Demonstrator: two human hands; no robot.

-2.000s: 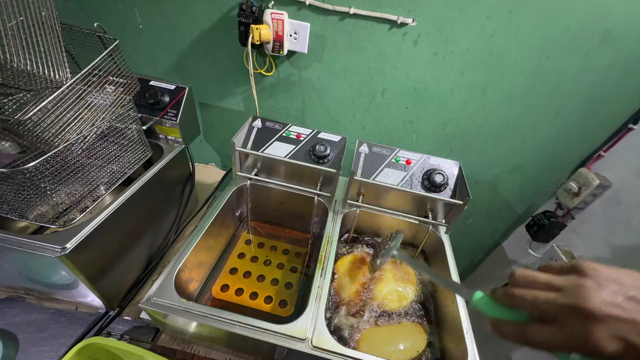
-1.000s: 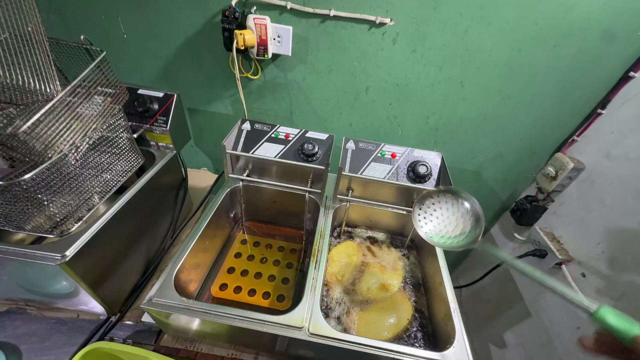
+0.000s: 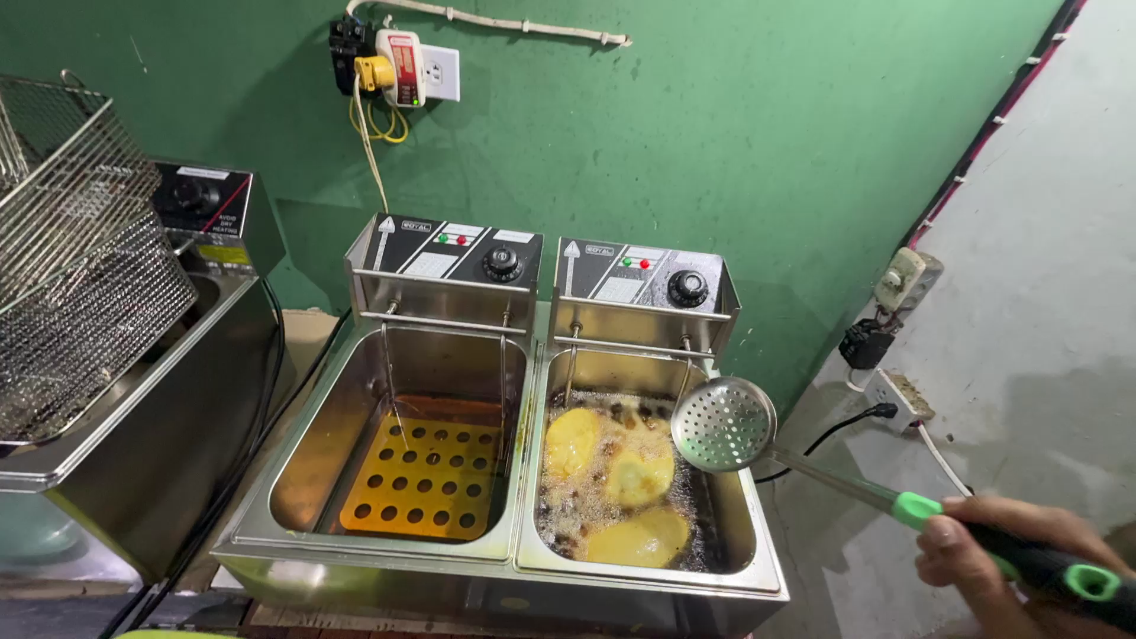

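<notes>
At the lower right, my right hand (image 3: pixel 1003 550) grips the black and green handle of a perforated metal skimmer (image 3: pixel 726 424). The skimmer's round head is over the right rim of the right well of a stainless steel double deep fryer (image 3: pixel 524 568). Several yellow pieces of food (image 3: pixel 635 540) fry in bubbling oil in that well. The left well holds still, amber oil over a perforated plate (image 3: pixel 417 484). Each well has a control box with a black knob (image 3: pixel 688 287) and small red and green lights. My left hand is out of view.
Wire fry baskets (image 3: pixel 84 266) rest on another steel fryer (image 3: pixel 177 417) at the left, with black cables beside it. Plugs and an outlet (image 3: pixel 441 73) are on the green wall. At the right, a black cord runs to another outlet (image 3: pixel 896 399). A light green rim shows at the bottom left.
Two seconds ago the skimmer's head was among the food in the right well. It then rose to the well's right side, and now stays there. The food pieces have shifted apart since one second ago.
</notes>
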